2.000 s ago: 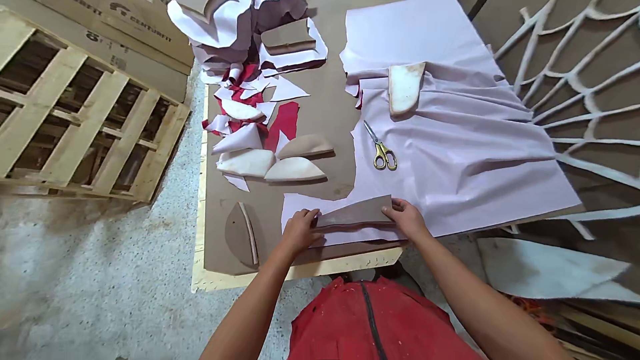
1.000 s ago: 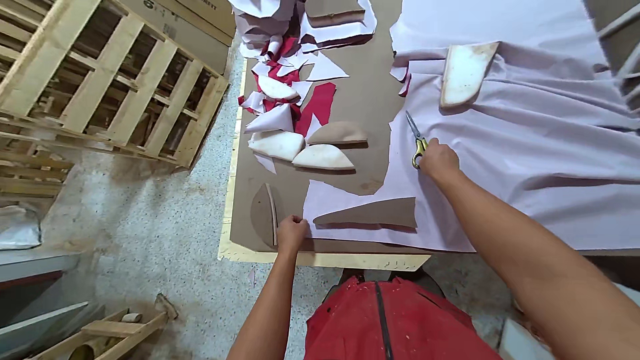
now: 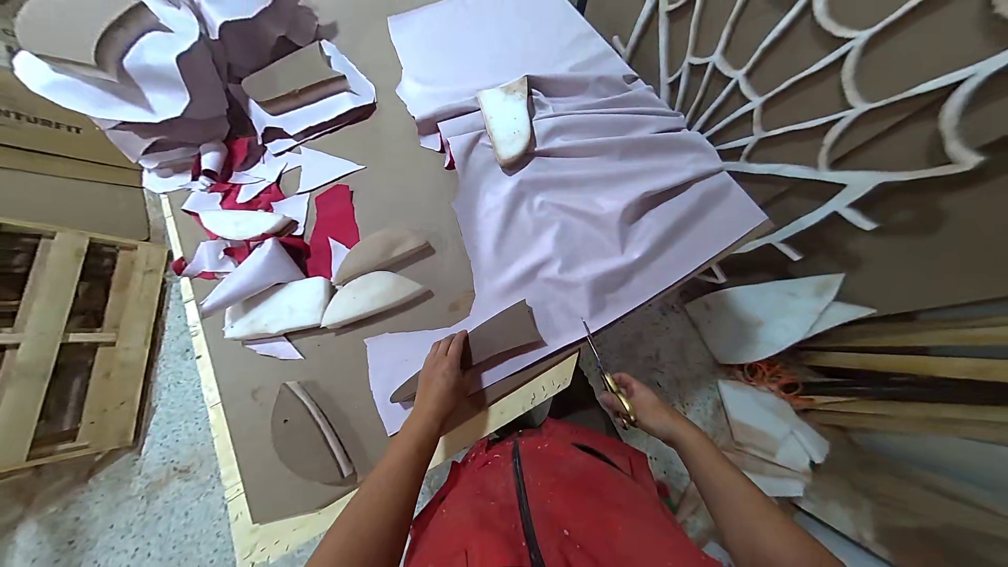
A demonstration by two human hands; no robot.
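My left hand [image 3: 442, 376] presses on a brown curved template piece [image 3: 504, 335] that lies on the lower end of a pale pink fabric sheet [image 3: 551, 260]. In my right hand [image 3: 642, 409], just off the table's front edge, are scissors with yellow handles [image 3: 622, 398]; their blades point up and away, by the fabric's edge. A white foam piece [image 3: 508, 122] rests higher on the wrinkled fabric. A brown piece with a pale curved strip [image 3: 311, 433] lies at the table's lower left corner.
White foam pieces [image 3: 374, 298] and red fabric scraps [image 3: 332, 228] lie on the table's left. More pink fabric with brown pieces [image 3: 295, 75] is beyond. A wooden pallet [image 3: 71, 339] stands at left, a white web-shaped frame [image 3: 835, 177] at right, with white sheets [image 3: 764, 315] below.
My right hand has picked up the scissors from the fabric and brought them to the table's front edge. My left hand has moved onto the brown template, which now lies tilted.
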